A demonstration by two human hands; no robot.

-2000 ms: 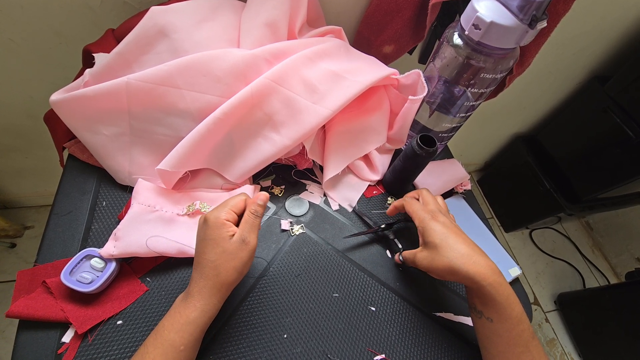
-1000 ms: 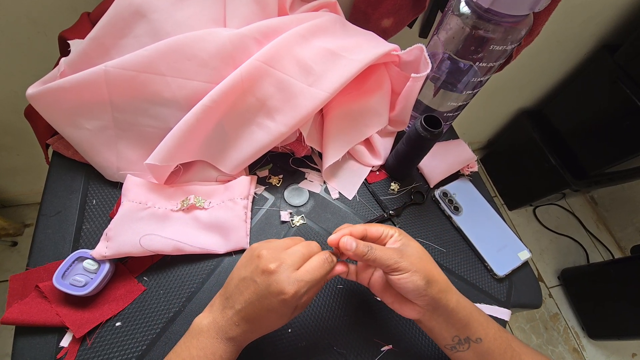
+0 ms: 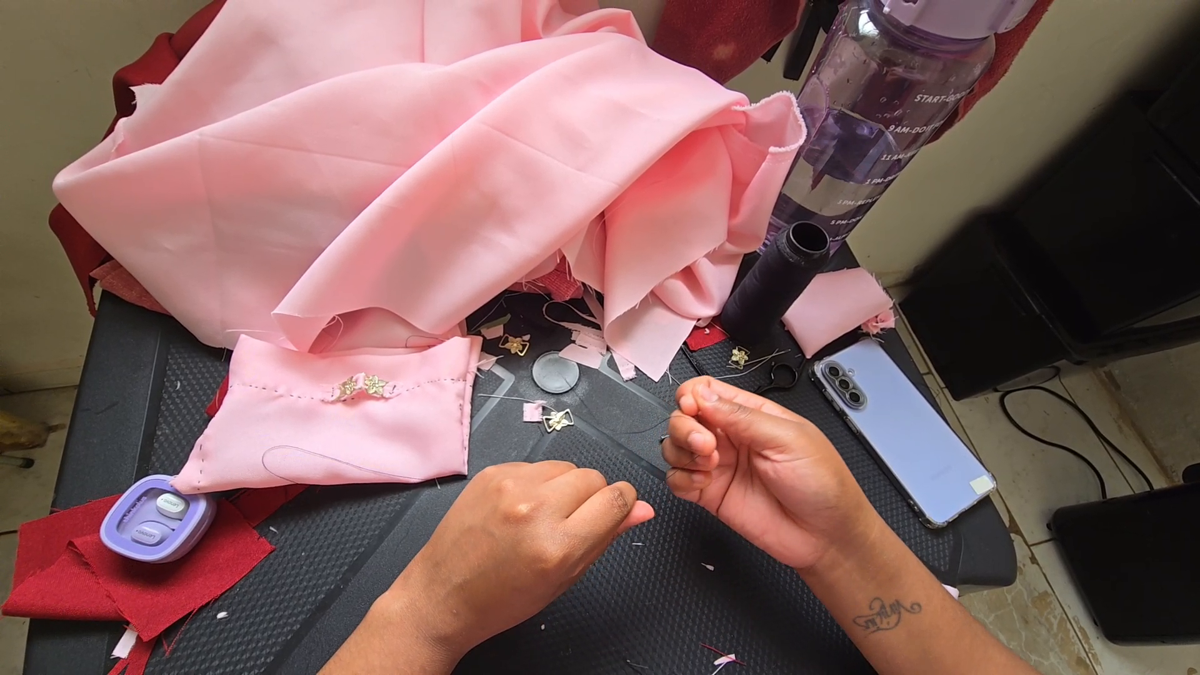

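My right hand [image 3: 750, 459] is raised at centre right, its thumb and forefinger pinched on a fine dark thread [image 3: 670, 398]. My left hand [image 3: 534, 534] is closed, back upward, to its left; what its fingertips hold is hidden. A small stitched pink fabric pouch [image 3: 352, 431] with gold flower ornaments [image 3: 364, 386] lies beyond my left hand, a loose thread curling on it. Several gold flower pieces [image 3: 558, 420] and pink scraps [image 3: 583, 347] lie between the pouch and the dark thread spool [image 3: 776, 281]. Black-handled scissors [image 3: 780, 377] lie by the spool, partly hidden.
Pink cloth [image 3: 450, 178] is heaped at the back. A purple bottle [image 3: 853, 122] stands behind the spool. A phone [image 3: 900, 431] lies near the right edge, below a pink piece [image 3: 834, 309]. An earbud case [image 3: 155, 520] sits on red fabric [image 3: 187, 572] at the left; a grey disc [image 3: 555, 372] lies mid-surface.
Two seconds ago my right hand was at the scissors; they now lie by the spool, released. My hands were together one second ago and are now apart, the right one raised.
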